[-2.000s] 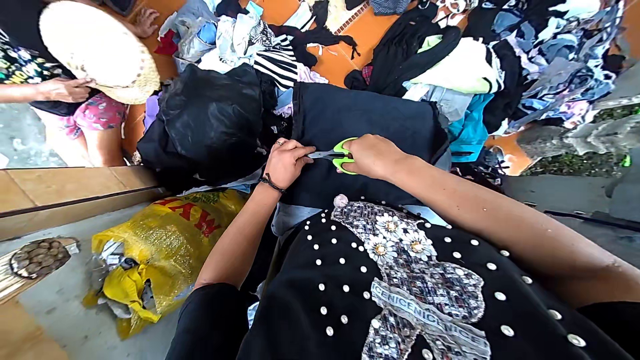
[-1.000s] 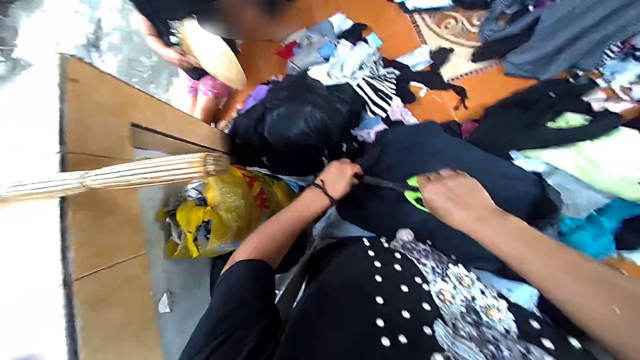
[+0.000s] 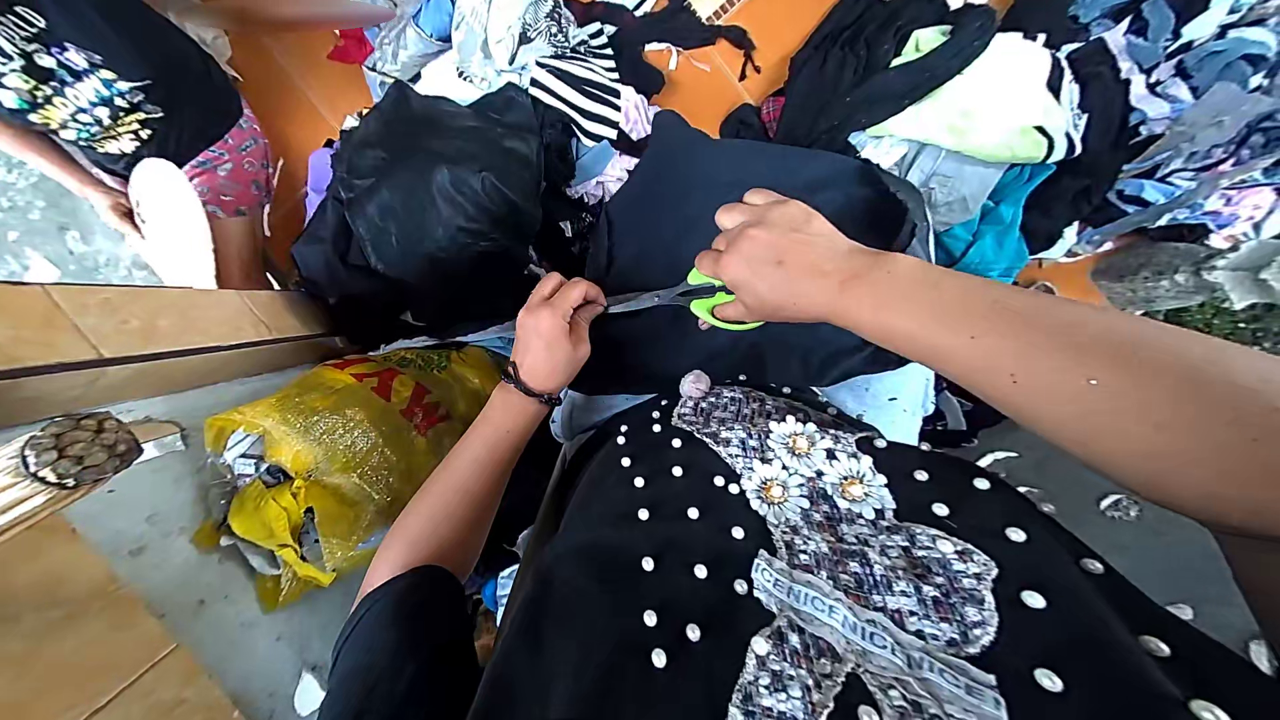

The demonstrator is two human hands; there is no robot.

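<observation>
My right hand (image 3: 775, 260) grips the green handles of a pair of scissors (image 3: 712, 300), whose blades point left across dark navy fabric (image 3: 750, 175). At the blade tips, my left hand (image 3: 562, 325) pinches an edge of dark cloth between thumb and fingers; how much cloth it holds is hidden. The navy fabric lies as a broad flat piece in front of me, with light blue cloth (image 3: 890, 400) showing under it. Close below my hands is the black garment I wear (image 3: 600, 600), with pearl-like studs and daisy appliqués.
A black bag or cloth bundle (image 3: 440, 190) is at the left, above a yellow plastic sack (image 3: 370, 450) of scraps. Piles of clothes and shredded fabric (image 3: 1190, 130) spread over the orange floor. A tiled ledge (image 3: 150, 320) and broom end (image 3: 80, 450) are left; another person (image 3: 120, 100) is upper left.
The view has swung away and back. My hands stay at the dark fabric with the scissors between them. The other person's straw hat has been lowered and turned edge-on since the first frame.
</observation>
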